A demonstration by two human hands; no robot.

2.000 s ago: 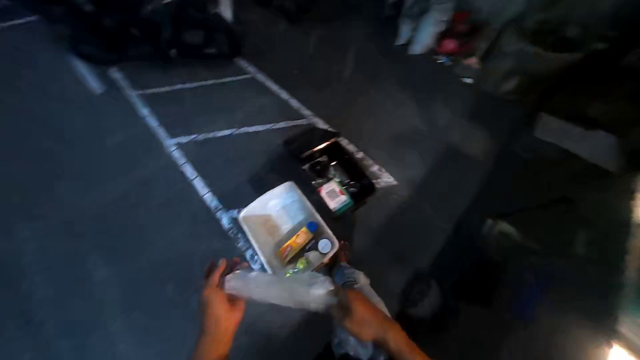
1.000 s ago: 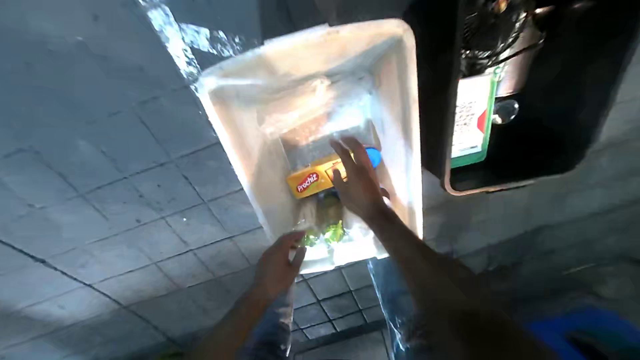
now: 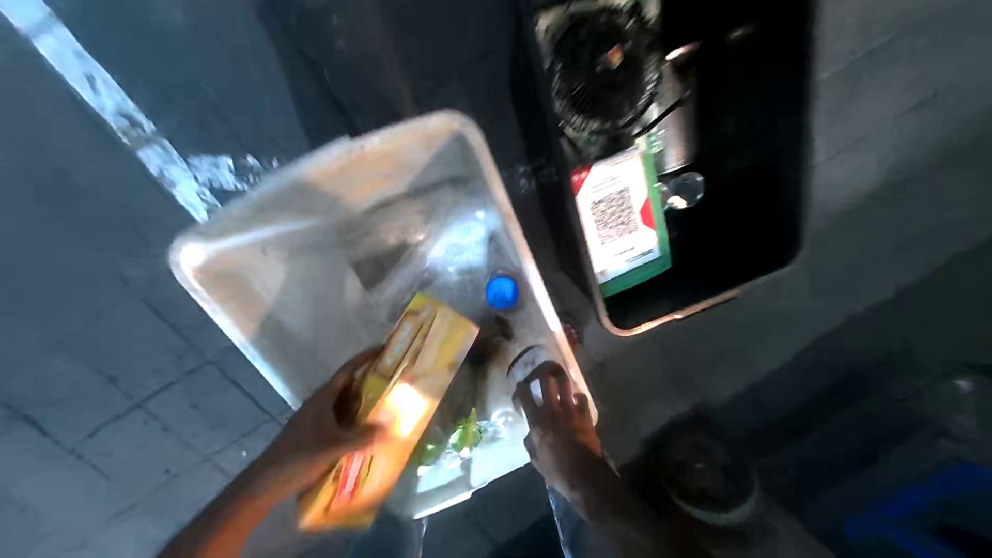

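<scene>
My left hand is closed around a yellow cardboard box, held tilted over the near left part of a white plastic tub. My right hand reaches into the tub's near right corner, its fingertips on a round container with a pale lid; whether they grip it is unclear. A blue cap shows near the tub's right wall. Below it lie something dark and a small green item with shiny clear wrapping. The part under the yellow box is hidden.
Right of the tub stands a black crate holding a small fan, a green-edged card with a printed code, a metal cylinder and a clear round item. Dark paving with a worn white line lies at left. A round dark object is at lower right.
The yellow box lay in the tub under my right hand one second ago; my left hand now holds it up. My right hand has moved to the round lidded container.
</scene>
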